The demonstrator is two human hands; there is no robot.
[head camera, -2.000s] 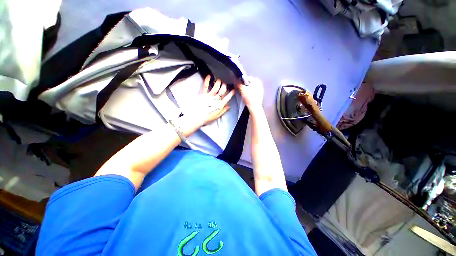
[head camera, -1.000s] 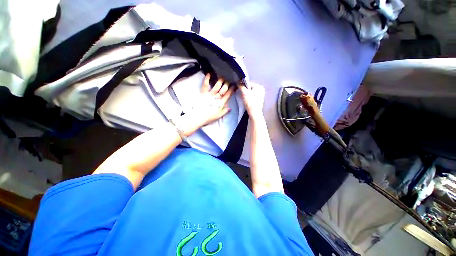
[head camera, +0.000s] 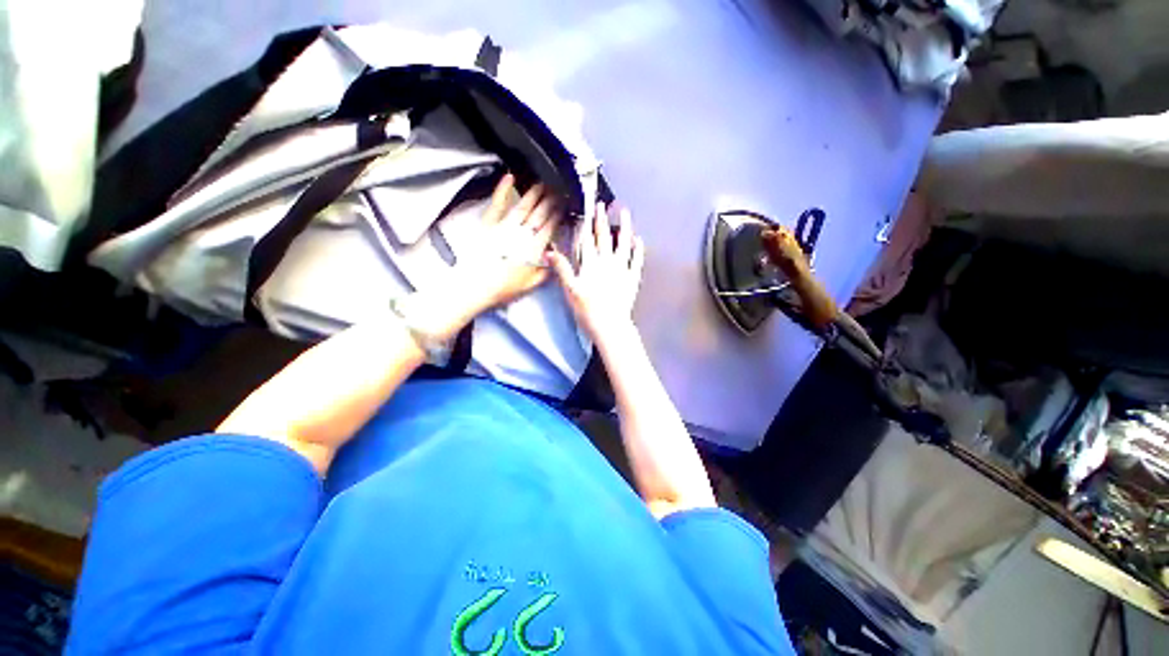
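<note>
The garment piece [head camera: 321, 276] lies bunched on the lilac-blue pressing table [head camera: 667, 115], pale side up with black strips across it. A curved black edge band [head camera: 532, 128] arches over its right part. My left hand [head camera: 500, 250] lies on the pale cloth, fingers spread toward the black band. My right hand [head camera: 605, 272] rests at the garment's right edge, fingers spread and pointing away from me, its thumb near my left hand. The iron [head camera: 741, 272] stands to the right of my right hand, untouched, with an orange-brown wooden handle [head camera: 797, 276].
The iron's dark hose [head camera: 961, 451] runs to the lower right. Crumpled grey cloth [head camera: 917, 45] lies at the table's far right edge. More pale cloth [head camera: 51, 128] hangs at the upper left. A pale padded surface [head camera: 1051, 167] and cloth heaps are at the right.
My right hand has released its pinch on the black edge, moved slightly left and down, and spread its fingers flat. My left hand has shifted slightly left. The iron keeps its place on the table.
</note>
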